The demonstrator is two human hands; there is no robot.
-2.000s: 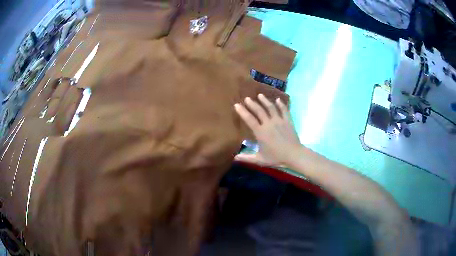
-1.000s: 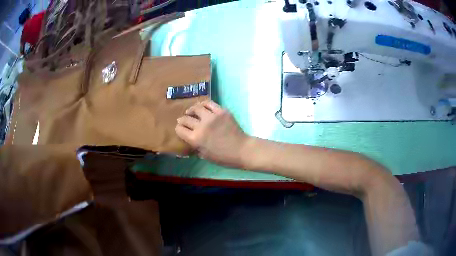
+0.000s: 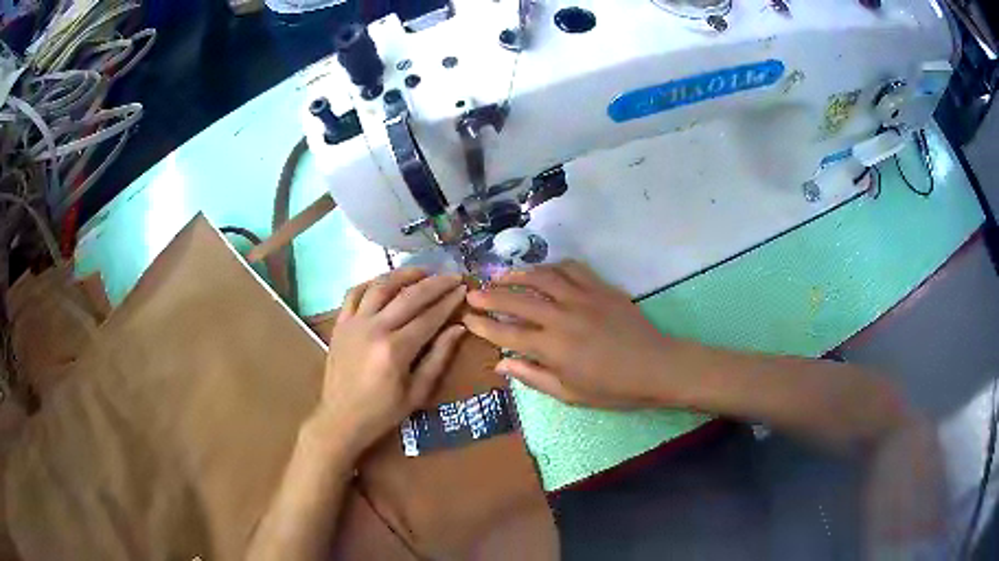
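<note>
A brown bag panel (image 3: 460,482) lies under both hands at the needle area (image 3: 471,247) of the white sewing machine (image 3: 592,66). A black label with white marking (image 3: 460,422) lies on it. My left hand (image 3: 383,351) presses on the panel with fingertips near the presser foot. My right hand (image 3: 575,334) lies beside it, fingertips at the panel's edge by the foot. A larger brown panel with a pale edge (image 3: 164,405) spreads at the left. A brown strap (image 3: 287,225) rises behind. The stitching point is partly hidden by the fingers.
The pale green table (image 3: 767,296) has a dark red front edge. Cream and brown straps (image 3: 66,99) are bundled at the far left. The machine arm with its blue name plate (image 3: 696,90) spans the back, with a lever (image 3: 865,153) at its right end.
The view has turned to the machine. The labelled panel has moved right, up to the needle area. My left hand has come into view on it, and my right hand has moved beside the presser foot.
</note>
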